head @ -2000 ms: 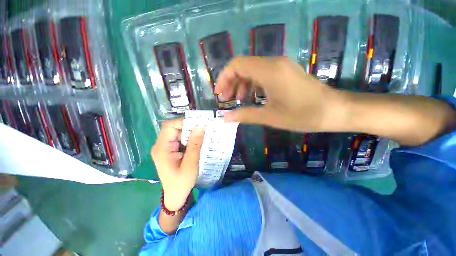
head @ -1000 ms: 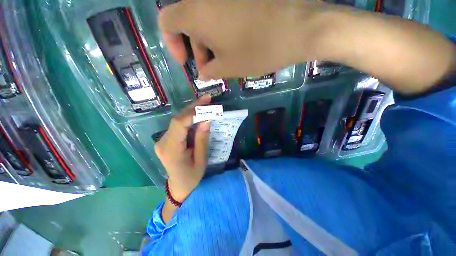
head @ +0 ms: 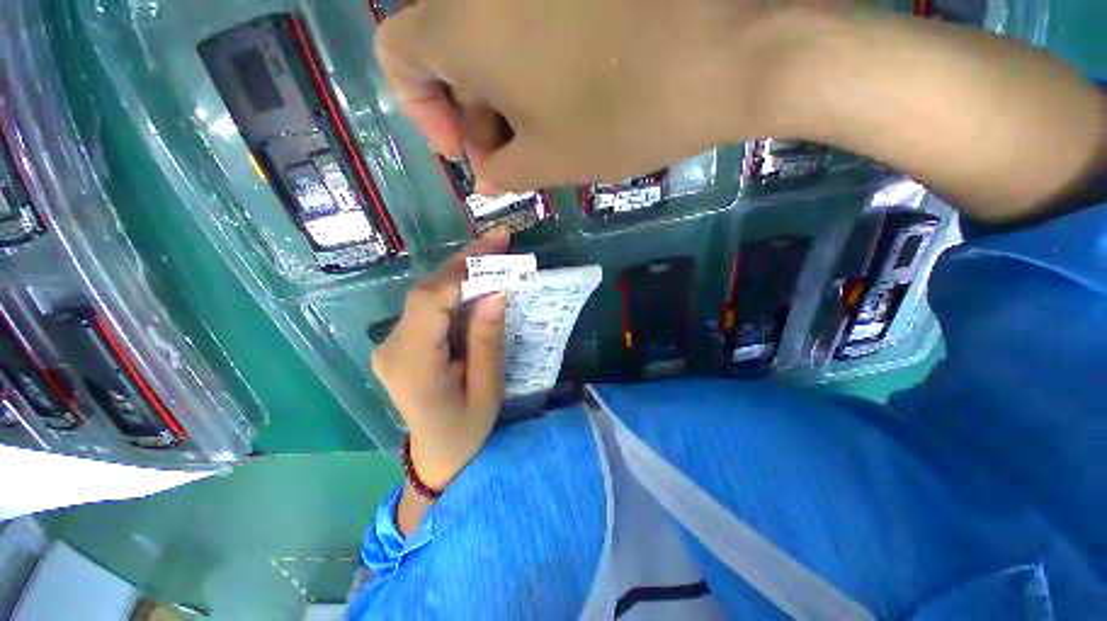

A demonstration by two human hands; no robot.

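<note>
My left hand [head: 440, 358] pinches the printed label strip [head: 541, 330] between thumb and fingers, low in front of my blue smock. A small white label [head: 500, 268] stands out at the strip's top edge, by my fingertips. My right hand [head: 546, 97] is above it, over a phone body [head: 507, 211] in the blister tray [head: 425, 269]. Its fingers are curled down onto that phone and hide its upper part. The fingertips are partly hidden, so I cannot tell if they hold a label.
Another phone body [head: 301, 146] lies in the tray pocket to the left. More phones sit in the lower row. A second filled tray [head: 231, 425] is at the far left. A white web [head: 97, 483] hangs at the lower left above the green floor.
Over the two seconds, my right hand moved from the strip up over a phone, and the view came closer to the tray. A label now protrudes at the strip's top edge.
</note>
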